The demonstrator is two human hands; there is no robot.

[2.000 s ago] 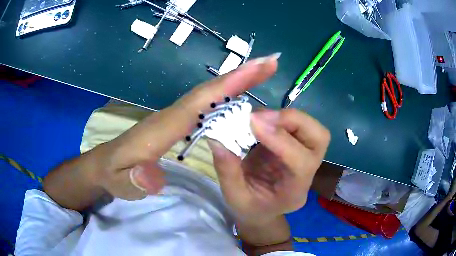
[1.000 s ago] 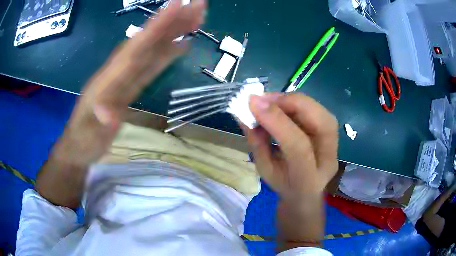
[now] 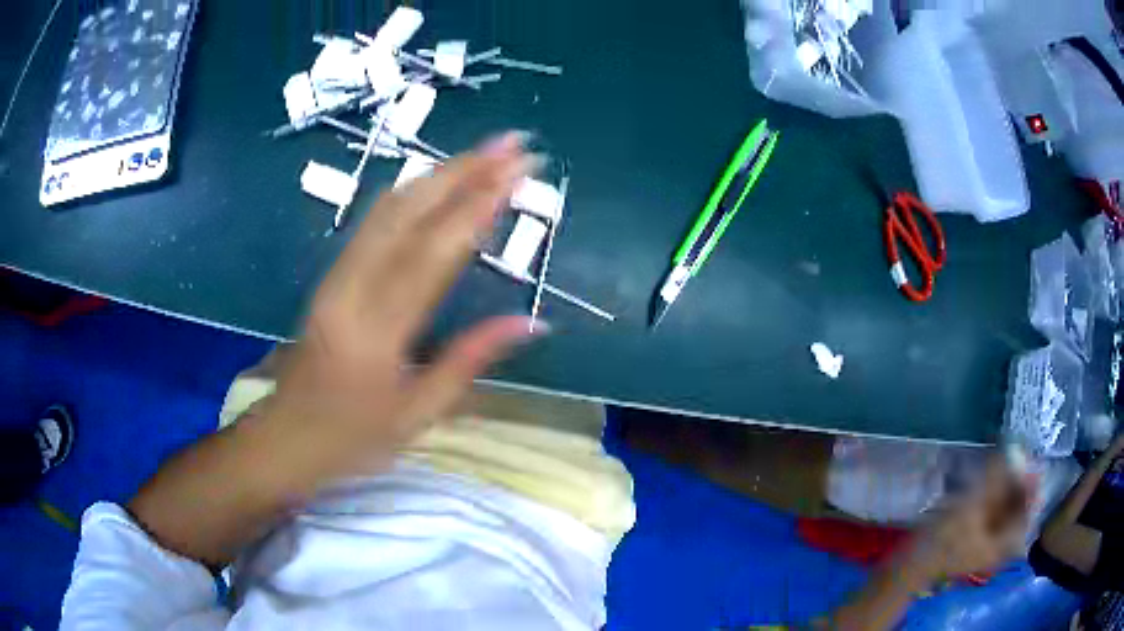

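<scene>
My left hand (image 3: 382,296) is blurred, open and empty, over the bench's front edge, palm down with the thumb apart. My right hand (image 3: 980,524) is small and blurred at the lower right, beyond the bench edge; a pale spot shows at its fingertips, but I cannot tell what it holds. A loose pile of thin metal tubes with white tags (image 3: 385,77) lies on the green mat. More tagged tubes (image 3: 526,243) lie just right of my left fingers, partly hidden. Bright green tweezers (image 3: 719,216) lie further right, tips towards me.
A digital scale (image 3: 105,166) with small pieces on it is at far left. Red-handled scissors (image 3: 915,247), a white scrap (image 3: 827,360), an open bin of tagged rods (image 3: 770,62), a frosted tray (image 3: 974,160) and small clear boxes (image 3: 1042,394) are on the right. A person's arm (image 3: 1085,505) shows at the right edge.
My right hand has swung far to the lower right, away from my left. The fanned tagged tubes it held no longer show clearly. My left hand has come down and right. The view has shifted.
</scene>
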